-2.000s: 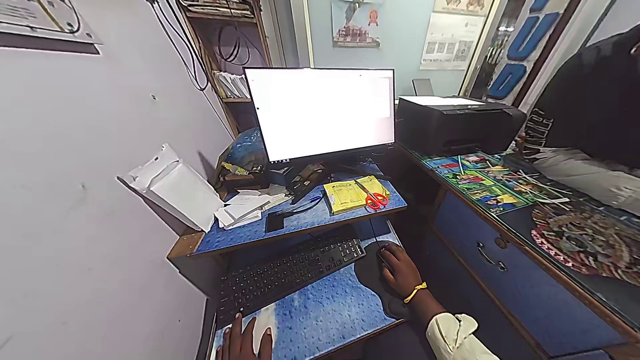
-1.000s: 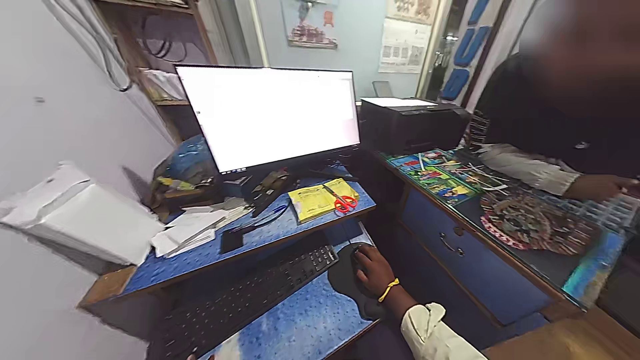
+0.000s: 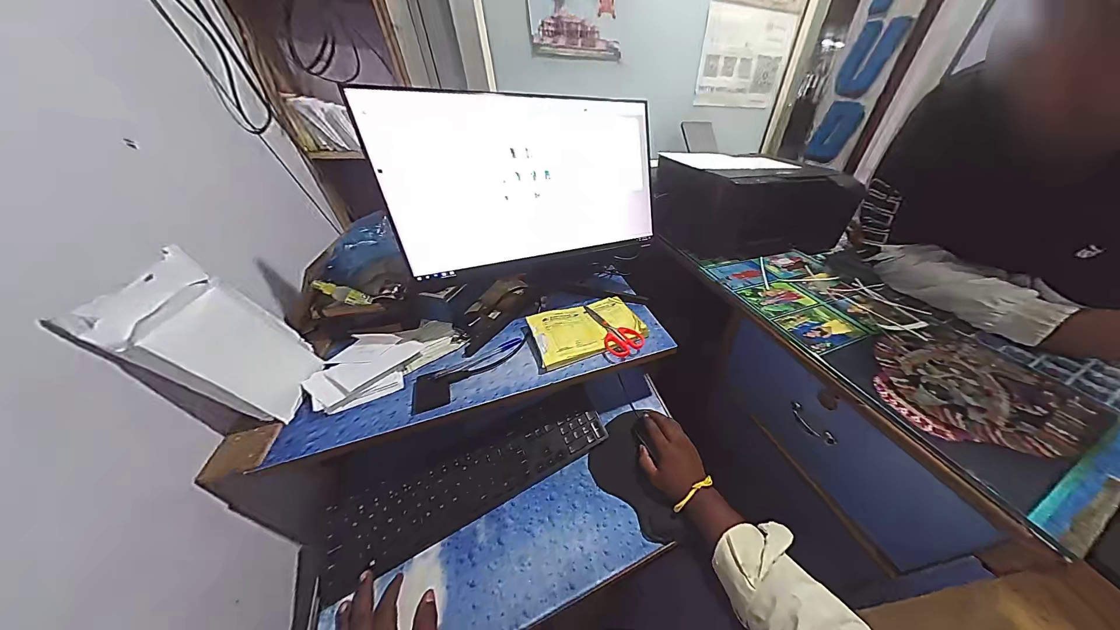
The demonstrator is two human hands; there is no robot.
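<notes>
My right hand [image 3: 672, 462], with a yellow thread at its wrist, rests over a black computer mouse [image 3: 646, 434] on a dark mouse pad [image 3: 623, 468]. At the bottom edge my left hand [image 3: 387, 605] shows only its spread fingers, on the blue tray by the near left end of a black keyboard [image 3: 464, 477]. A lit monitor [image 3: 516, 184] stands on the shelf above. Below the screen, red-handled scissors [image 3: 623, 340] lie on yellow packets [image 3: 564, 334], beside loose white papers [image 3: 363, 372].
A black printer [image 3: 757, 206] stands right of the monitor. Another person [image 3: 989, 192] sits behind the glass-topped counter [image 3: 954, 446] at right. A white box-like packet [image 3: 219, 337] leans at the left wall. The shelf edge [image 3: 490, 402] overhangs the keyboard.
Small pictures now show on the screen, which was blank white before. The left hand, barely visible one second ago, shows its fingers again. My right hand stays on the mouse.
</notes>
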